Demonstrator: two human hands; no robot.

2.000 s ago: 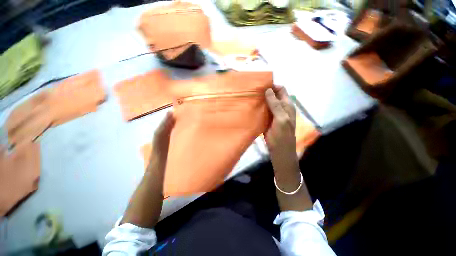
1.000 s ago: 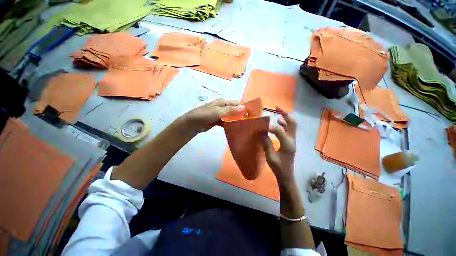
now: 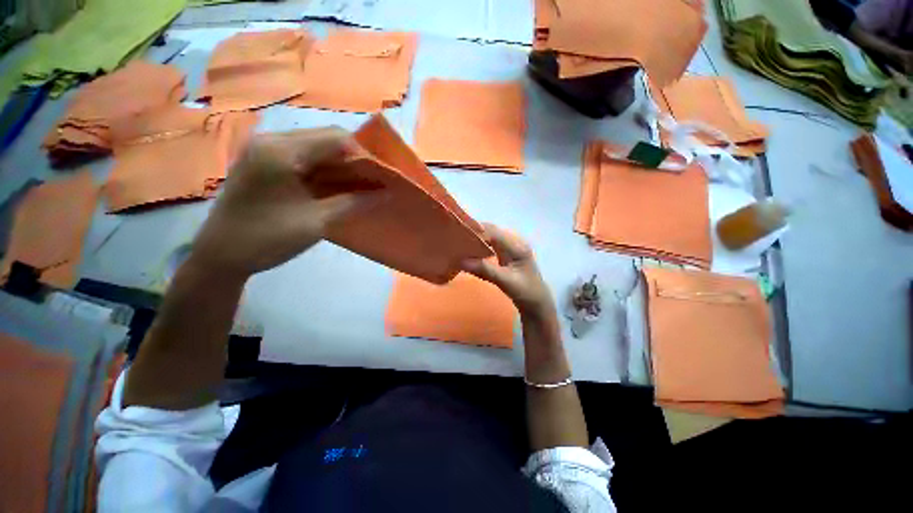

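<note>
An orange panel (image 3: 420, 220) is held up above the table, folded or bent, its edge towards me; no zipper shows on it. My left hand (image 3: 285, 195) grips its left end, blurred, with the fingers around the edge. My right hand (image 3: 509, 269) pinches its lower right corner. A flat orange plain panel (image 3: 452, 313) lies on the table below, partly hidden by the held panel and my right hand.
A plain orange stack (image 3: 471, 122) lies behind. At the right are another orange stack (image 3: 651, 210), zippered panels (image 3: 713, 346), a glue bottle (image 3: 749, 224) and a small metal clump (image 3: 586, 301). Grey boards (image 3: 85, 336) stand at the left. Another person's arm (image 3: 863, 45) shows at top right.
The held panel has moved left and up, nearer to the camera, and shows a wider face. My left hand has come closer to the camera. The view has shifted, so the right-hand stacks appear further left.
</note>
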